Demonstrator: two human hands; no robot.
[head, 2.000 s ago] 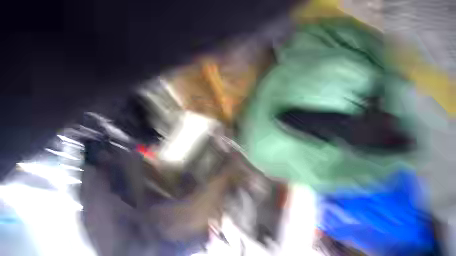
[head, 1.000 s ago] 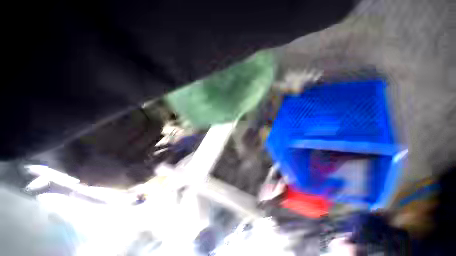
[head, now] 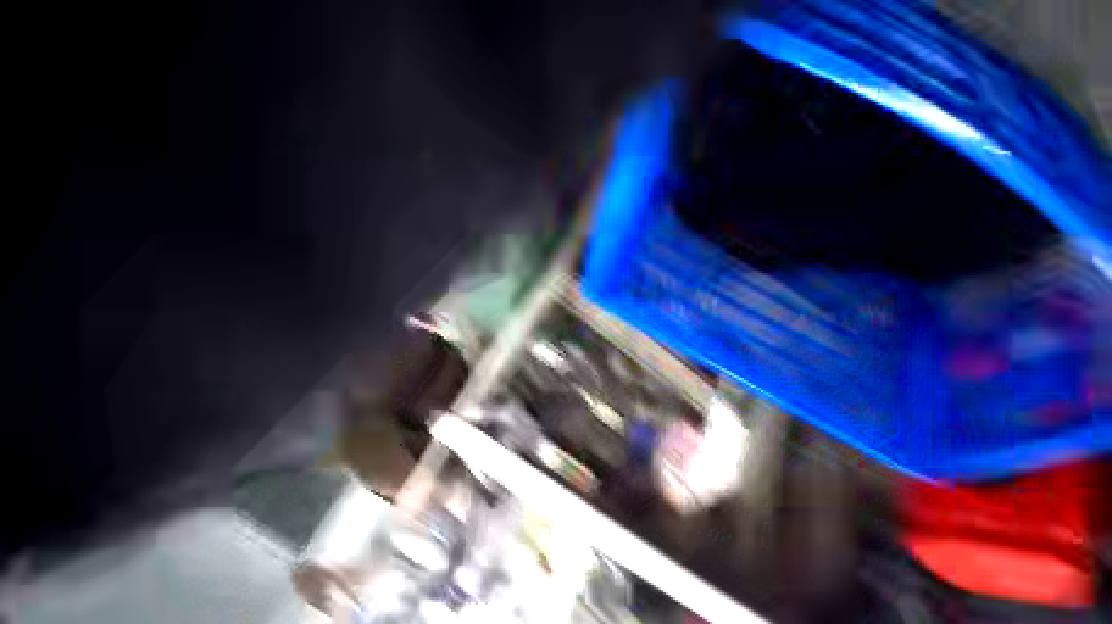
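Observation:
The view is tilted and badly blurred. A large blue plastic crate (head: 780, 360) fills the upper right, nearest in front of me. Very dark cloth or dark contents (head: 854, 183) show inside its opening. Small pink and pale patches show through or in its lower right part. Neither of my hands can be made out. A large dark area, too dark to identify, covers the left and top of the view.
A red plastic thing (head: 1006, 542) lies against the crate's lower right side. A long white bar (head: 598, 536) crosses the bottom middle, with blurred mixed items around it. A small green patch (head: 488, 293) shows left of the crate. Grey floor shows at the top right corner.
The blue crate looks much larger and nearer, and its dark contents now show. The green bulging thing has shrunk to a small patch. The whole view has shifted.

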